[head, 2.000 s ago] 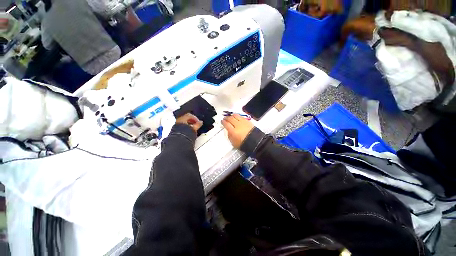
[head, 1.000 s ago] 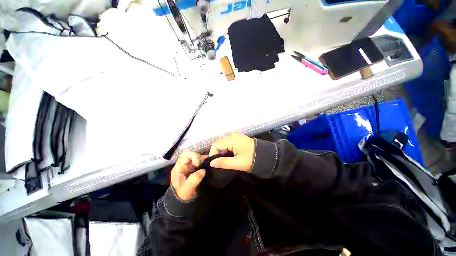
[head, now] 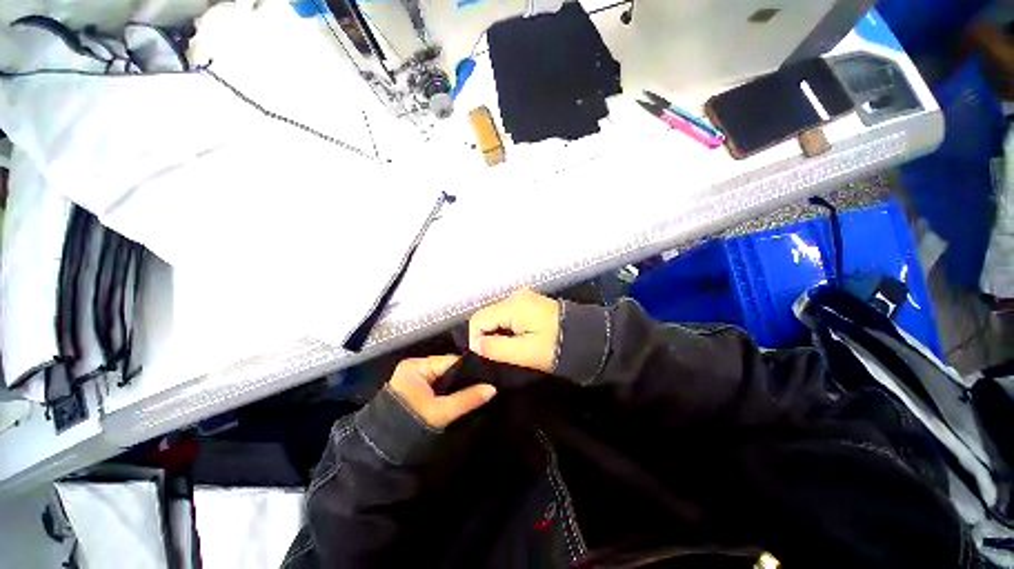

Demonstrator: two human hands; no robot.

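Observation:
My left hand [head: 439, 391] and my right hand [head: 518, 331] are close together below the table's front edge. Both pinch a small black fabric piece [head: 476, 365], which blends with the dark clothing behind it; its outline is hard to tell. A white garment panel [head: 256, 189] with a thin black edge lies on the table at left, its black-edged corner towards the front edge. The presser foot and needle area [head: 434, 95] is at the top, with no hand near it. A stack of black cut pieces [head: 553, 76] lies on the machine bed.
A tan block [head: 486, 136] lies between needle and stack. Pens [head: 684, 120] and a smartphone [head: 778, 106] lie at right. Layered panels [head: 95, 295] are at left. A blue crate [head: 767, 272] with cloth is below the table at right.
The hands have gone from the machine bed to below the table edge with a black piece. Since one second ago, the left fingers have shifted and spread; the view has moved slightly.

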